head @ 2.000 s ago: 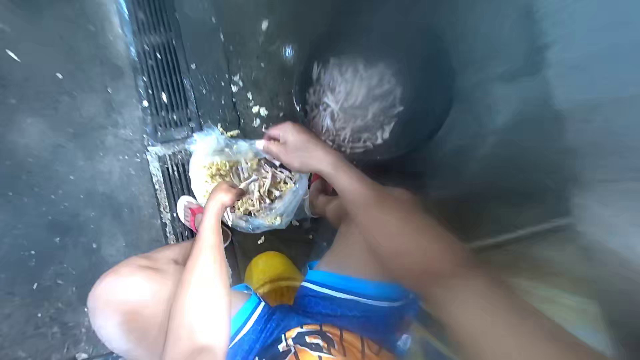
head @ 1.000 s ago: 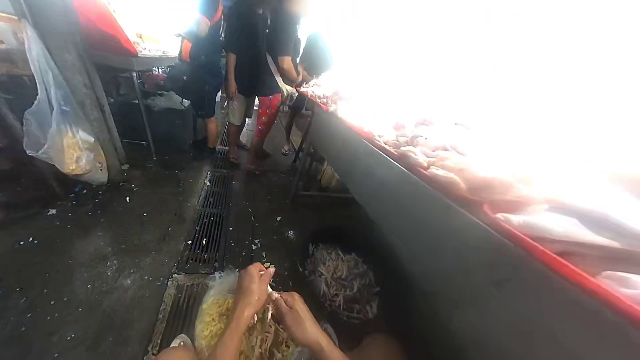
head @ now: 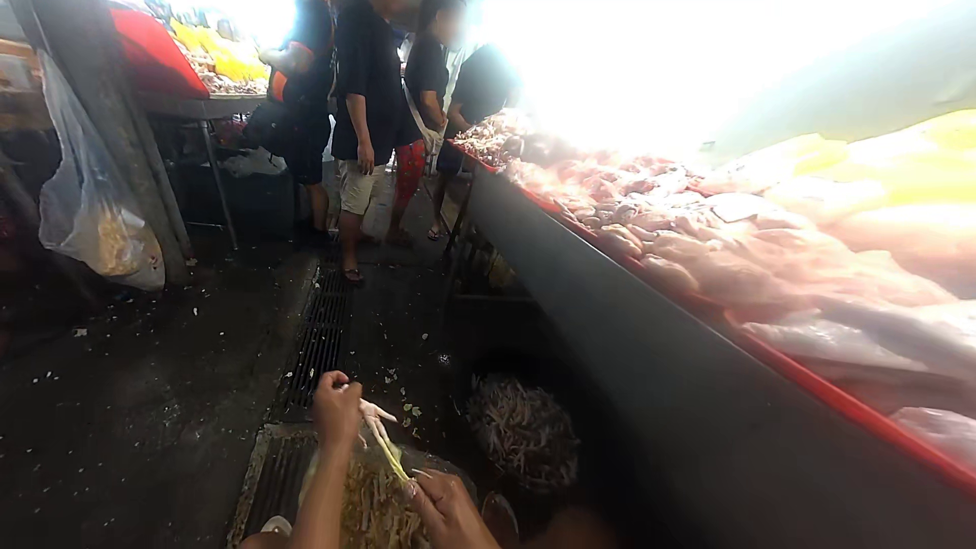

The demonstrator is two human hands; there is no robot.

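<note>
A chicken foot [head: 381, 435], pale at the toes and yellow along the shank, is stretched between my hands. My left hand [head: 337, 408] pinches it at the toe end, and my right hand [head: 442, 499] grips the other end of the shank. Below them lies an open clear plastic bag [head: 454, 463] filled with yellowish chicken feet [head: 381, 503], partly hidden by my forearms. To the right, a dark round tub on the floor holds a heap of pale chicken feet [head: 526, 431].
A long metal counter [head: 610, 343] with a red edge and piled raw poultry [head: 686, 252] runs along the right. Several people [head: 366, 107] stand ahead near a floor drain grate [head: 324, 328]. A plastic bag [head: 99, 198] hangs by a post at left.
The view has tilted up from the floor. My hands were at the bag two seconds ago; now they are apart above it, with a chicken foot stretched between them.
</note>
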